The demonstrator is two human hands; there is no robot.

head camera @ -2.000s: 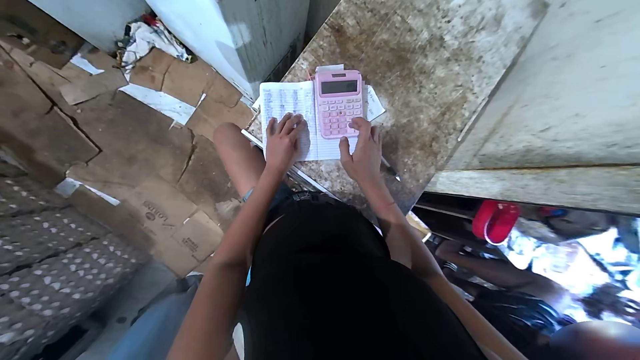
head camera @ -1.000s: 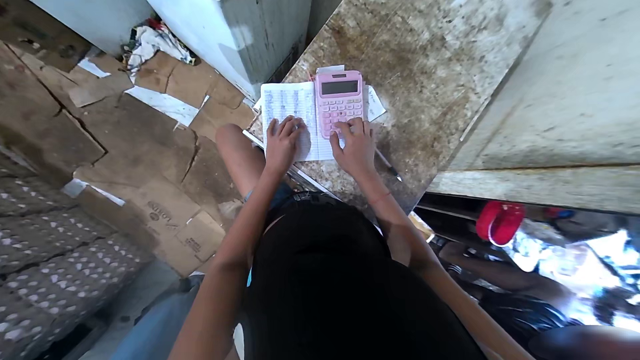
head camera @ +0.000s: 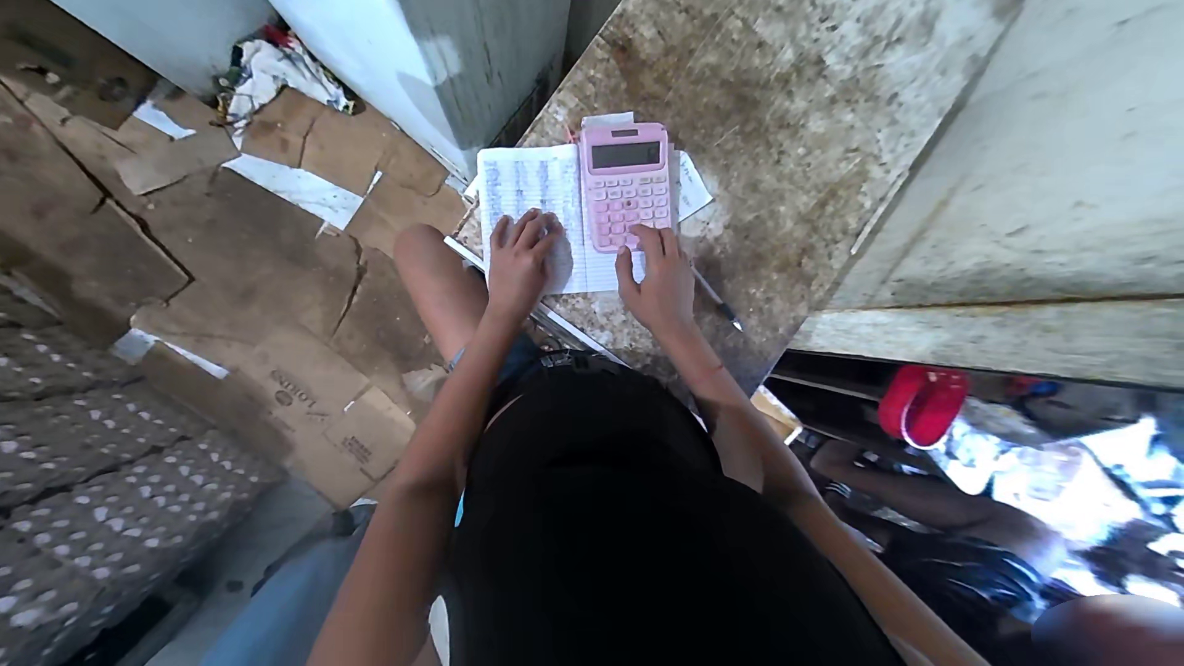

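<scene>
An open lined notebook (head camera: 527, 185) with handwriting on its left page lies on the worn tabletop. Over its right page rests a pink calculator (head camera: 627, 203) with a dark display. My left hand (head camera: 524, 254) lies on the written page, fingers slightly spread, holding nothing. At the lower keys of the calculator is my right hand (head camera: 660, 273), its fingertips touching or just above them, thumb apart. To the right of that hand lies a pen (head camera: 718, 301). Loose paper (head camera: 692, 187) sticks out from under the notebook's right side.
The stained table (head camera: 777, 120) runs up to a pale panel (head camera: 1045, 166) on the right. Flattened cardboard (head camera: 277, 231) covers the floor at left, with crumpled cloth (head camera: 282, 74) on it. Another person's leg (head camera: 925, 495) and a red object (head camera: 920, 404) are at lower right.
My right hand has shifted over the calculator, from its middle keys a second ago to the lower right keys now. My left hand stays on the notebook page.
</scene>
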